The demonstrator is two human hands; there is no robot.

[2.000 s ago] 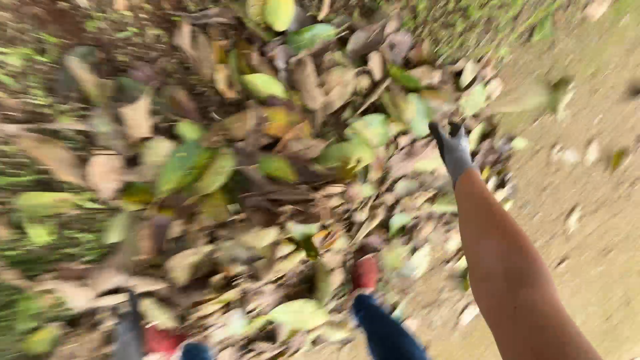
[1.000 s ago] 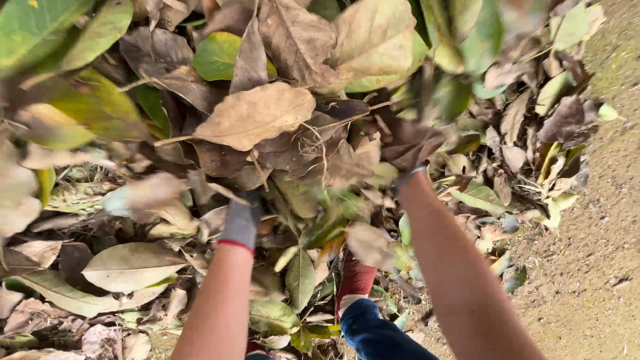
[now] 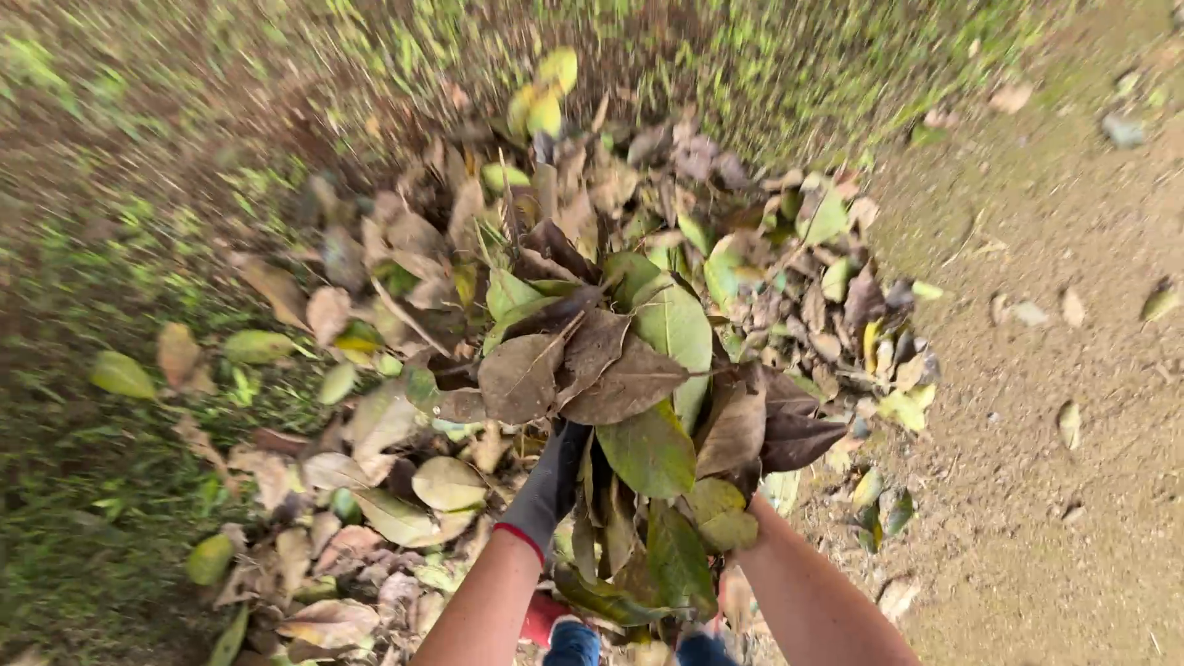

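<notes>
A thick bunch of brown and green leaves (image 3: 638, 388) is held up between my two hands, above a leaf pile on the ground. My left hand (image 3: 555, 476), in a grey glove with a red cuff, presses the bunch from the left; its fingers go out of sight under the leaves. On the right side, my right hand is hidden behind the leaves, with only the bare forearm showing below. The leaf pile (image 3: 444, 486) spreads around and beneath the bunch, mixing dry brown leaves with green and yellow ones.
Grass (image 3: 139, 481) borders the pile on the left and along the top. Bare sandy soil (image 3: 1017, 518) with a few scattered leaves lies to the right. My red shoes (image 3: 544, 618) and blue trouser legs (image 3: 572, 643) show at the bottom edge.
One second ago both hands were among the leaves, apart from each other. Now they are closer together and hold a bunch of leaves between them, raised over the pile.
</notes>
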